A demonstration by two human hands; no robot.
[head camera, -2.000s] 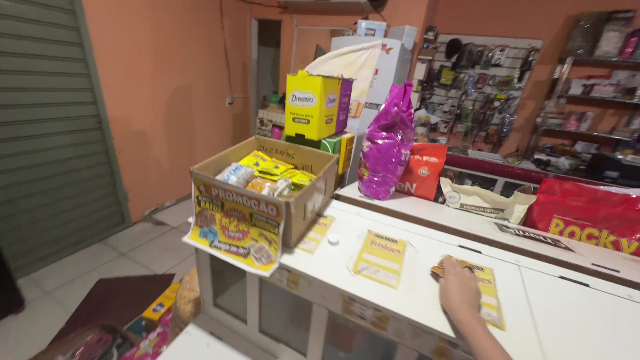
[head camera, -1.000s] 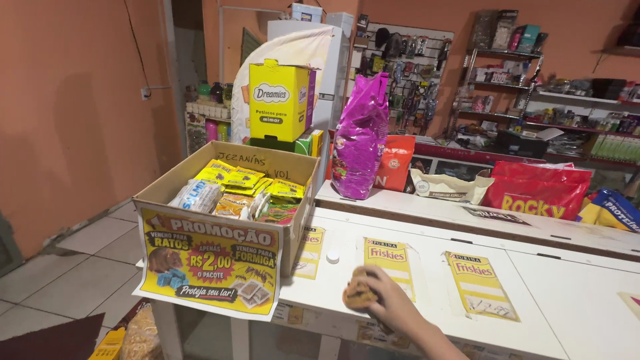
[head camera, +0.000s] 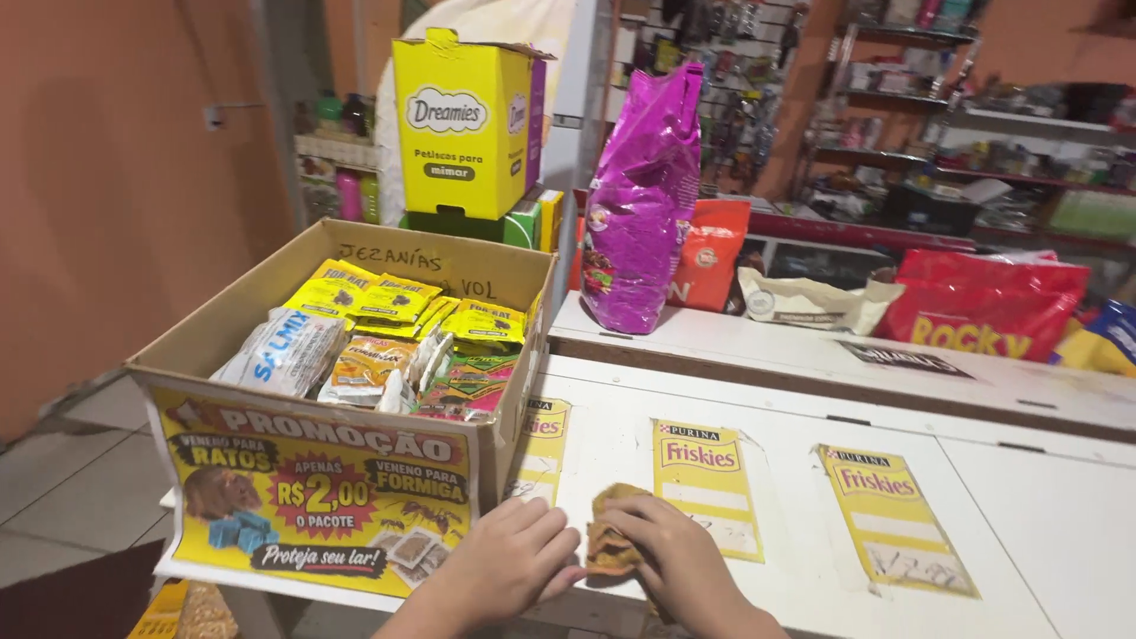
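My right hand (head camera: 666,546) grips a crumpled brown-orange cloth (head camera: 614,532) above the front of the white counter (head camera: 799,568). Close to the cloth's left side is my left hand (head camera: 515,555), its fingers curled; whether they pinch the cloth's edge I cannot tell. Left of my hands stands an open cardboard box (head camera: 524,373) of small packets (head camera: 390,297), with a printed promotion poster (head camera: 319,497) on its front. Yellow Friskies labels (head camera: 708,479) are stuck to the counter top, one partly hidden by the box.
Behind the box stands a yellow Dreamies carton (head camera: 461,133). A tall purple bag (head camera: 643,204), a cream bag (head camera: 812,300) and a red bag (head camera: 985,306) rest on the raised rear ledge (head camera: 737,346). Stocked shelves (head camera: 896,98) line the back wall.
My right hand has moved left along the counter with the cloth, from the right-hand label toward the box. My left hand has come into view beside it. The view has shifted.
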